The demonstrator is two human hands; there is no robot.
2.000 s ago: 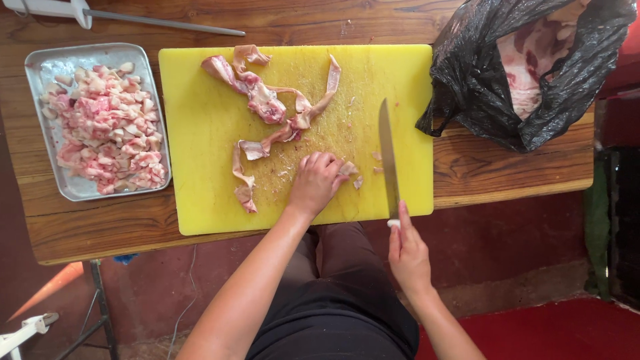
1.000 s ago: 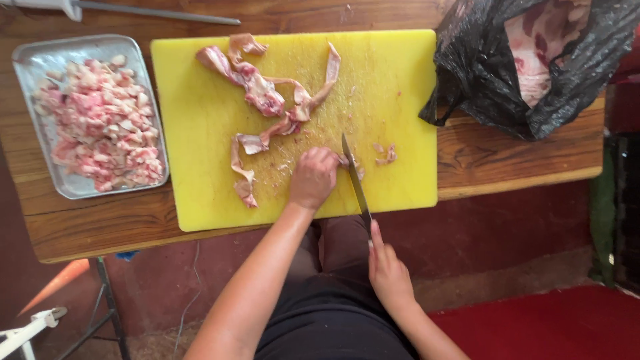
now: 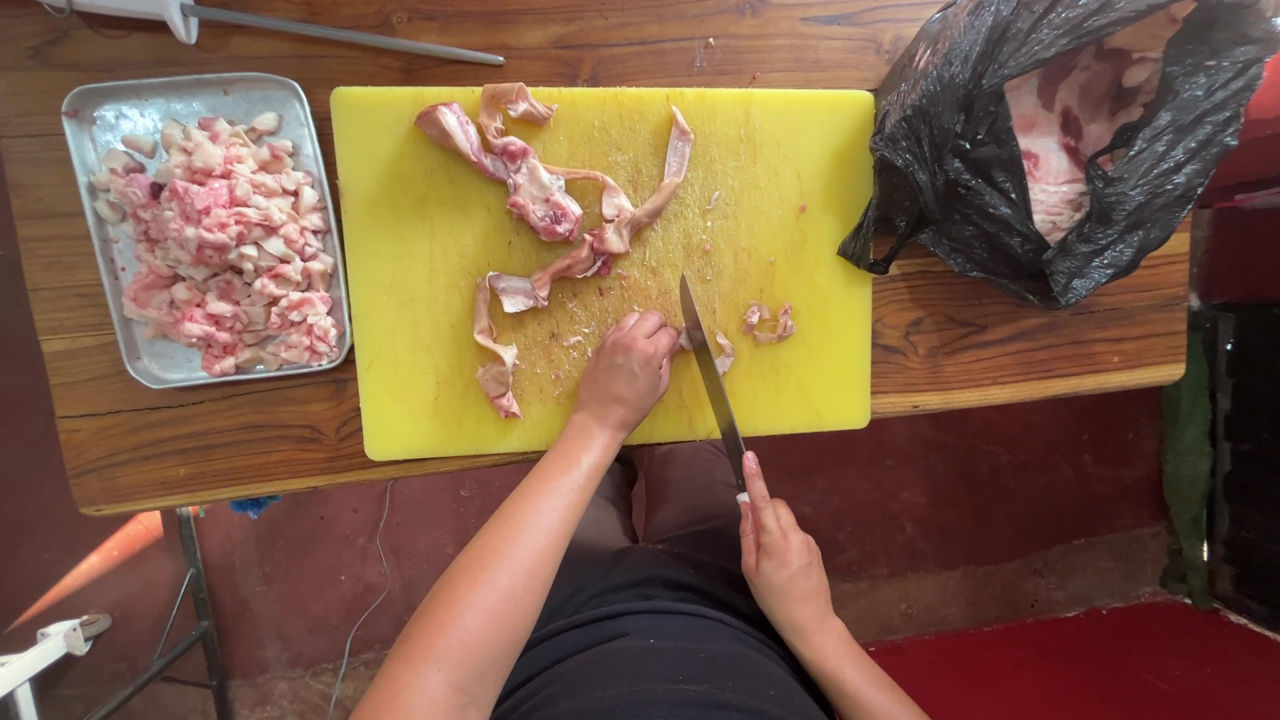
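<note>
On the yellow cutting board (image 3: 420, 350), my left hand (image 3: 630, 368) presses down with bent fingers on a small strip of meat skin (image 3: 688, 340), mostly hidden beneath them. My right hand (image 3: 780, 545) grips a long kitchen knife (image 3: 715, 380), its index finger along the top of the handle. The blade lies just right of my left fingertips, its tip pointing away from me. Right of the blade are a small cut piece (image 3: 724, 353) and several thin cut bits (image 3: 770, 323). Long strips of skin and fatty meat (image 3: 600, 240) spread over the board's upper left and middle.
A metal tray (image 3: 150, 368) of diced fatty meat (image 3: 235, 240) stands left of the board. Behind it lies a sharpening steel (image 3: 350, 38). At the right, a black plastic bag (image 3: 950, 170) holds a large piece of meat (image 3: 1075, 125). The wooden table's (image 3: 1020, 370) front edge runs close to me.
The knife has moved left from the board's right part to beside my left hand. More cut bits now lie right of the blade than two seconds ago.
</note>
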